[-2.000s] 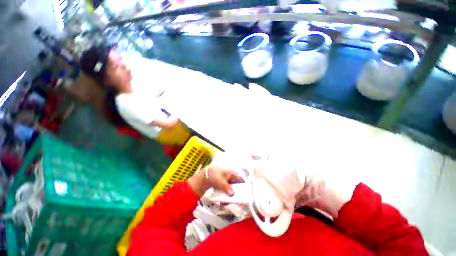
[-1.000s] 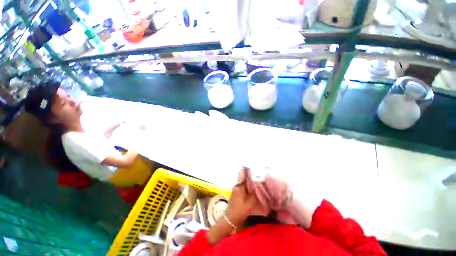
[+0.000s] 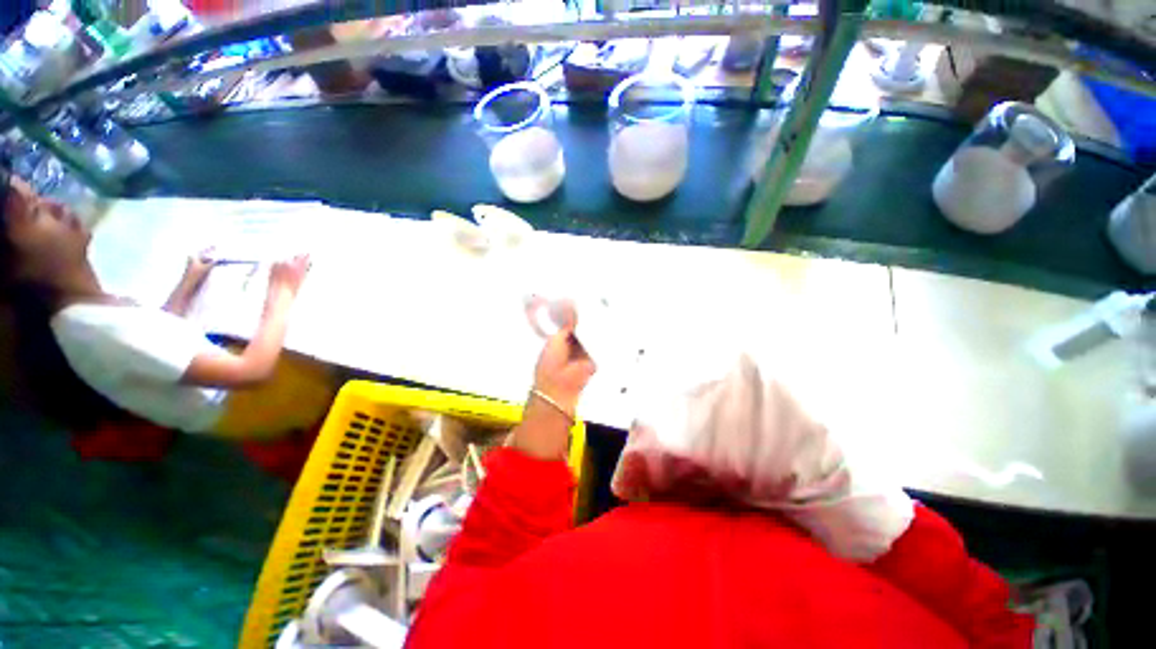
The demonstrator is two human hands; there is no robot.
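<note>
My left hand (image 3: 562, 374) reaches over the front edge of the white bench (image 3: 710, 285). Its fingertips are at a small, pale, ring-like shape (image 3: 554, 316); glare hides whether they grip it. A pale pinkish crumpled cloth (image 3: 761, 444) lies over my right hand and forearm, close to my body, and hides the fingers. White moulded parts (image 3: 431, 522) with discs and flat stems lie piled in the yellow crate (image 3: 317, 507) at the lower left. Two pale pieces (image 3: 482, 230) lie on the bench near the belt.
Several clear-topped jar units (image 3: 649, 152) stand on the dark green belt (image 3: 380, 171) behind the bench. A green post (image 3: 799, 127) rises in front of the belt. A co-worker (image 3: 152, 336) sits at the left with both hands on the bench. White items (image 3: 1084, 330) lie at the right.
My left hand has moved away from the cloth and out over the bench. The cloth stays with my right hand. The view has turned right, and more of the right bench shows.
</note>
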